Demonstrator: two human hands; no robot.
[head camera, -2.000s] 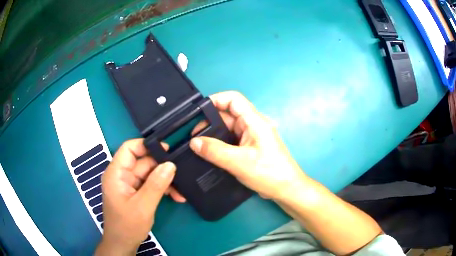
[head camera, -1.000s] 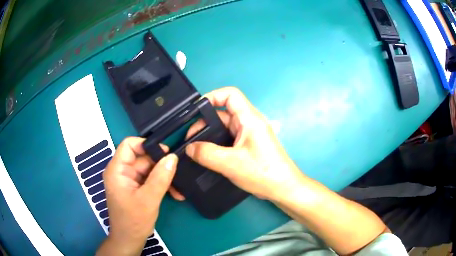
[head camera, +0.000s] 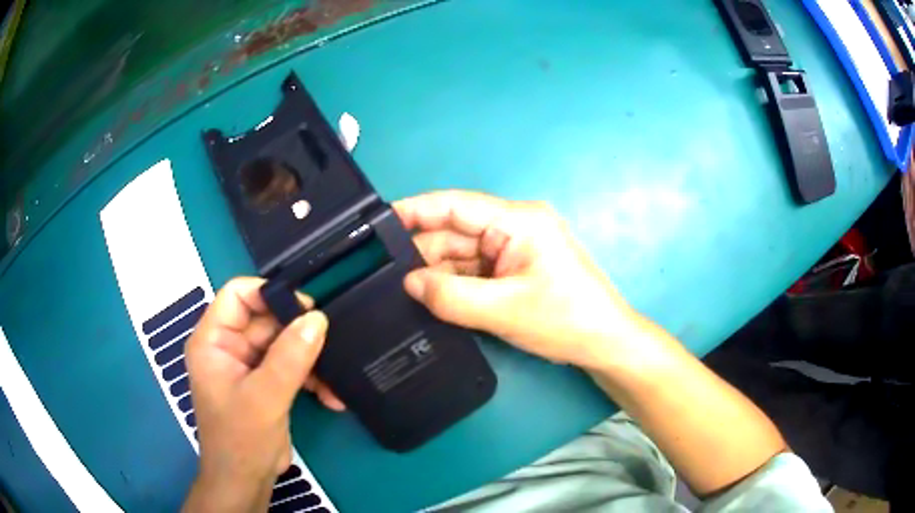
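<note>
A black folding charging stand lies opened out in front of me, its base plate (head camera: 401, 351) towards me with a pale rating label and a rectangular opening near the hinge. Its upper panel (head camera: 286, 165) points up and left, with two prongs, a curved notch and a small pale mark. My left hand (head camera: 246, 371) grips the base plate's left edge beside the opening, thumb on top. My right hand (head camera: 512, 271) holds the right edge, thumb on top near the opening. A release liner sheet (head camera: 161, 240) with a row of black strips runs under my left wrist.
A blank white paper strip (head camera: 45, 431) lies at the far left. A small white scrap (head camera: 348, 131) touches the upper panel's right side. A second folding stand (head camera: 800, 130) lies at the upper right beside a blue-edged tray (head camera: 853, 70). The green mat (head camera: 602, 120) ends at lower right.
My right thumb has moved from below the opening to the base plate's right edge, uncovering the opening's lower edge and the label. The stand has shifted slightly left with both hands.
</note>
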